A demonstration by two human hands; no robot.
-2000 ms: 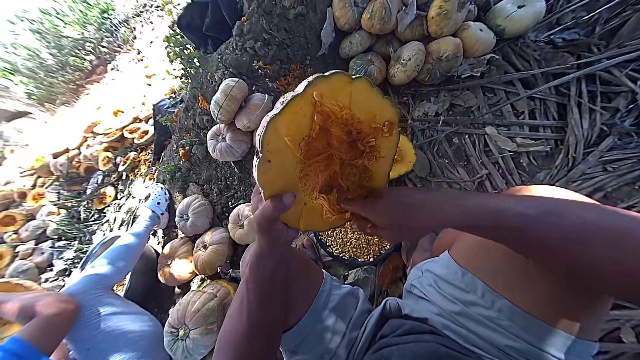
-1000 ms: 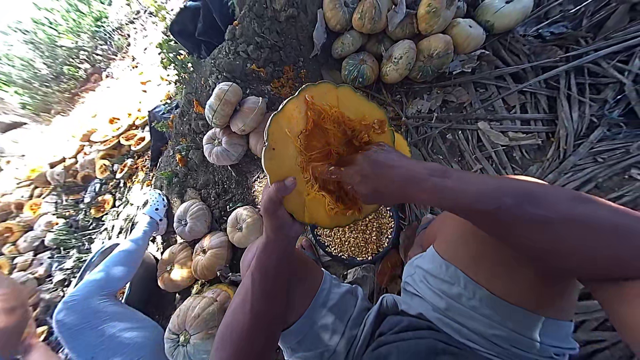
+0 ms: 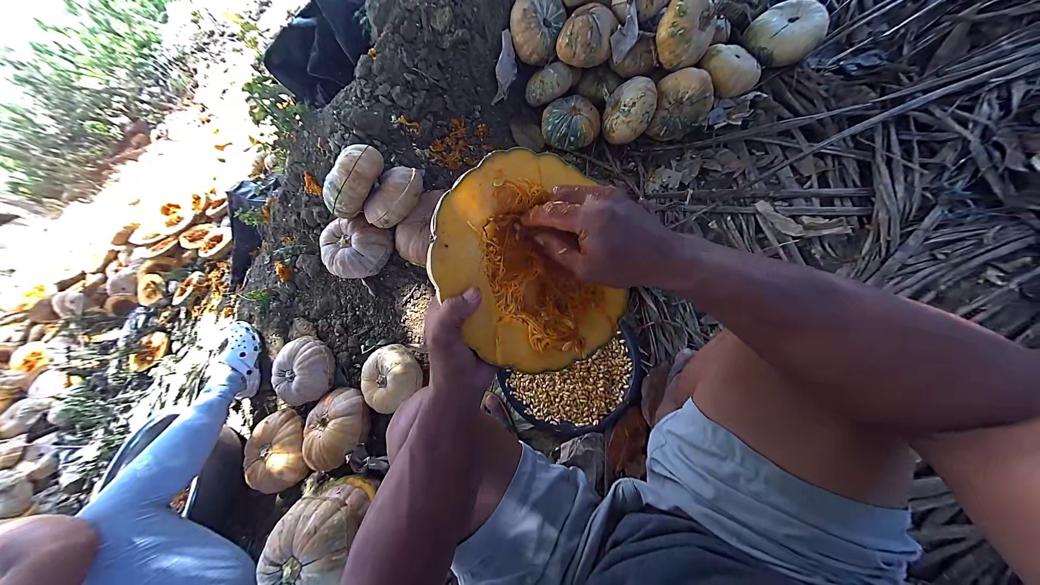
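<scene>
A cut pumpkin half (image 3: pixel 463 236) faces up toward me, its orange stringy pulp exposed. My left hand (image 3: pixel 457 345) holds it by the lower left rim, with the thumb on the cut face. The bent fingers of my right hand (image 3: pixel 597 236) are in the pulp at the upper part of the hollow; what they grip there cannot be made out. Below the half, partly covered by it, stands a dark round container (image 3: pixel 638 382) full of pale pumpkin seeds (image 3: pixel 573 390).
Whole pumpkins (image 3: pixel 355 246) lie on the soil at the left, more (image 3: pixel 630 110) in a pile at the top. Dry palm fronds (image 3: pixel 812 187) cover the right side. Another person's leg (image 3: pixel 175 455) is at lower left, near many opened pumpkins (image 3: pixel 150 288).
My right hand has moved from the lower part of the pulp to its upper part. My left hand still holds the pumpkin half. The other person's arm at lower left is out of view.
</scene>
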